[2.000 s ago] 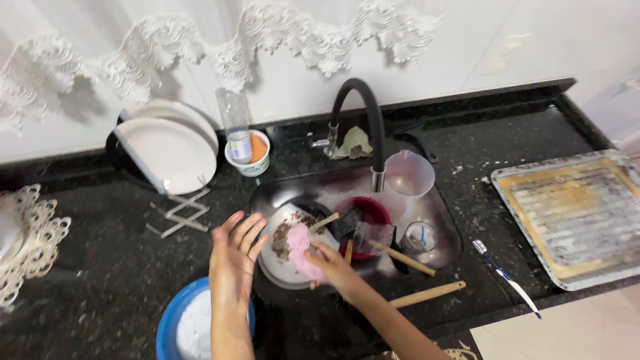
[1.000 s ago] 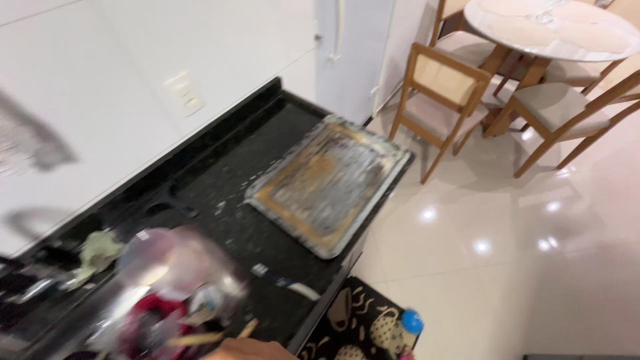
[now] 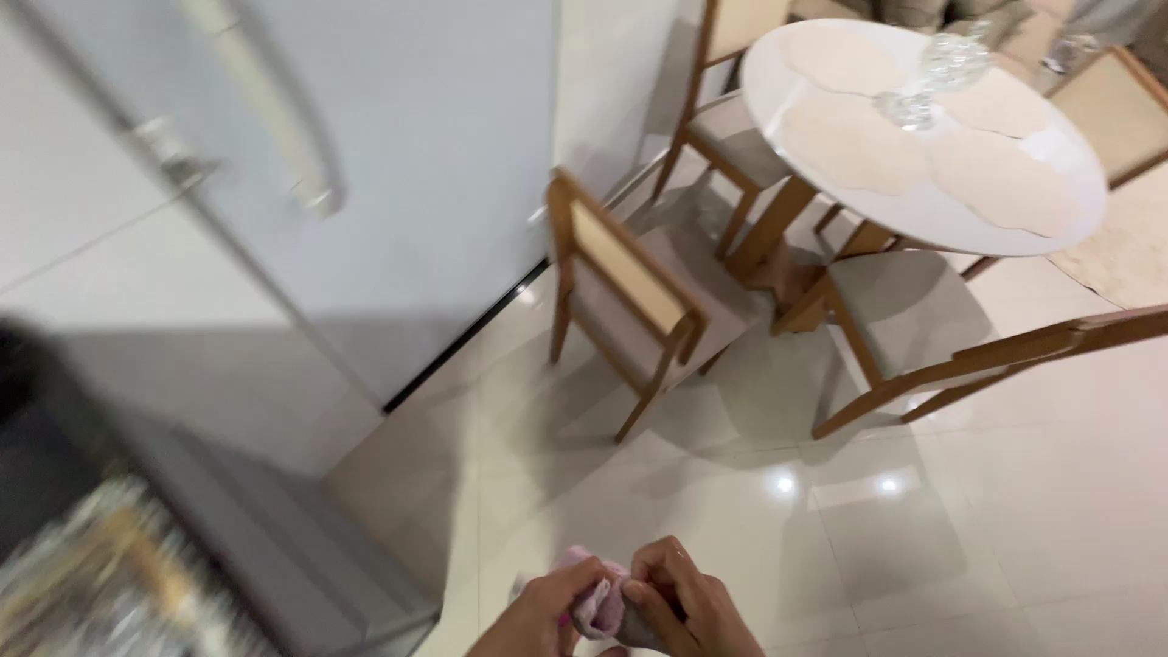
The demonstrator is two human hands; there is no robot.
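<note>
Low in the view, my left hand [image 3: 546,610] and my right hand [image 3: 686,598] are close together, both gripping a bunched pink cloth [image 3: 599,610]. The cloth's folds show between the fingers, and its lower part is partly hidden by the hands. Behind the hands lies a glossy tiled floor. To their left, a blurred, stained metal tray [image 3: 109,584] rests on the dark counter.
A dark counter edge [image 3: 173,511] runs along the lower left. Beyond stands a pale refrigerator [image 3: 438,182] with a handle. A round table [image 3: 922,146] bearing glass pieces is ringed by wooden chairs [image 3: 630,301]; more furniture shows at the top right.
The view has swung right, away from the sink. My hands were apart over the sink, with pink material in the right; now both hold pink cloth together.
</note>
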